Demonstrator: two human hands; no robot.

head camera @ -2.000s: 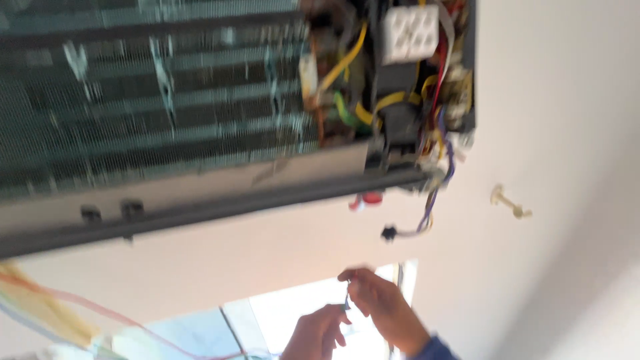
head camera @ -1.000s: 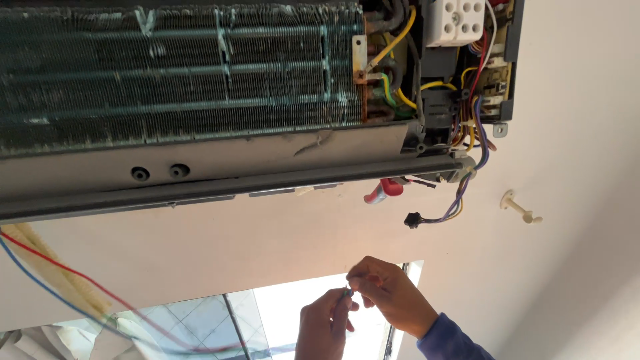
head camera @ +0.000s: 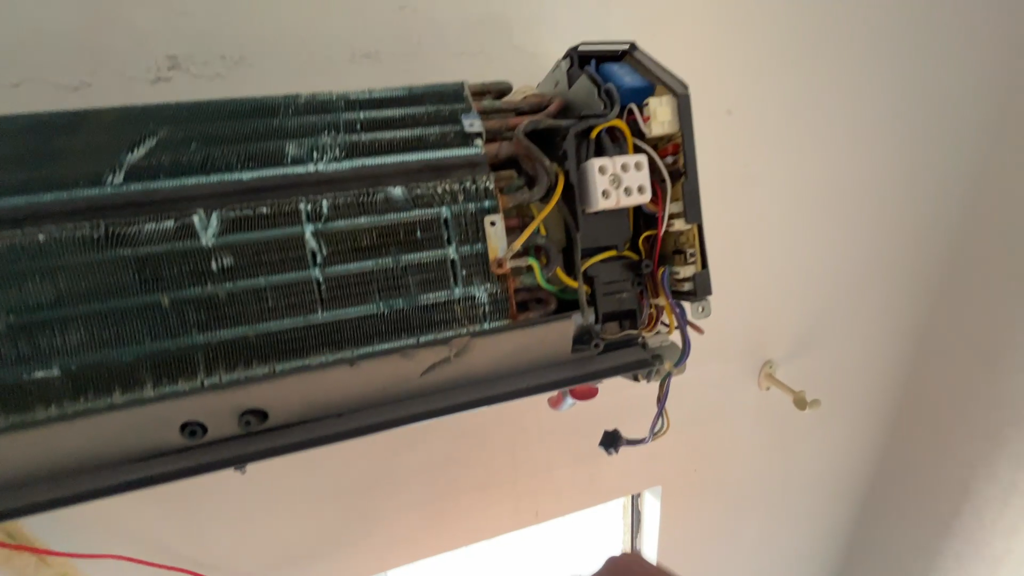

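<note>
Only a small part of one of my hands, seemingly my right hand (head camera: 634,566), shows at the bottom edge; its fingers and anything in them are cut off. My left hand is out of the frame. Above hangs an opened wall air conditioner with a dusty finned coil (head camera: 384,264). At its right end, a white ceramic terminal block (head camera: 616,182) sits among yellow, red and green wires. A black plug connector (head camera: 611,442) dangles below on thin purple and yellow wires. Copper pipe bends (head camera: 520,152) lie beside the coil.
A cream wall bracket (head camera: 788,387) sticks out at the right. Something red and silver (head camera: 573,396) shows under the unit's lower edge. A bright window (head camera: 528,544) lies at the bottom, and a red wire (head camera: 104,557) crosses the lower left corner.
The view has tilted upward. Both hands, earlier close together in front of the window, have dropped almost wholly out of the frame. The unit's top right end now shows.
</note>
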